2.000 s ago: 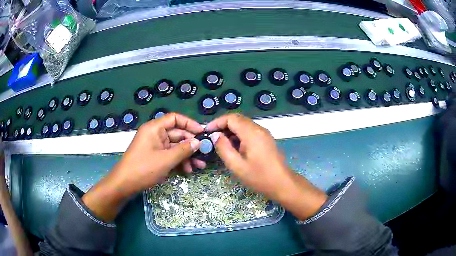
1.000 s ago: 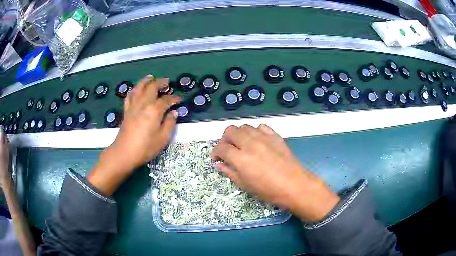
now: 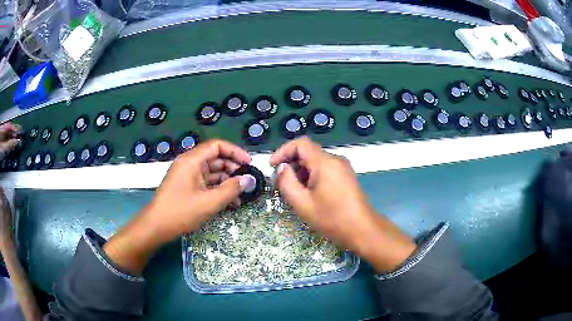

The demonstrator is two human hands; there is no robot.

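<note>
My left hand (image 3: pixel 201 182) holds a black speaker driver (image 3: pixel 253 185) by its rim above the back edge of the parts tray, its grey round centre facing up and partly under my thumb. My right hand (image 3: pixel 307 182) is just right of the driver, apart from it, with thumb and forefinger pinched together on a tiny pale piece (image 3: pixel 275 172), likely a terminal tab; its shape is too small to tell. The clear parts tray (image 3: pixel 271 288) lies below both hands, heaped with tiny white, green and yellowish pieces.
A green conveyor belt (image 3: pixel 207 135) behind the white rail (image 3: pixel 401 154) carries rows of black drivers. A bag of small parts (image 3: pixel 78 56) and a blue box (image 3: pixel 35 86) are upper left, a white packet (image 3: pixel 492 42) upper right. Another person's hand (image 3: pixel 9 138) is at the left edge.
My left hand has come back from the belt with a driver in it. My right hand has lifted from the tray and now pinches a tiny piece. Another person's hand has appeared over the belt's left end.
</note>
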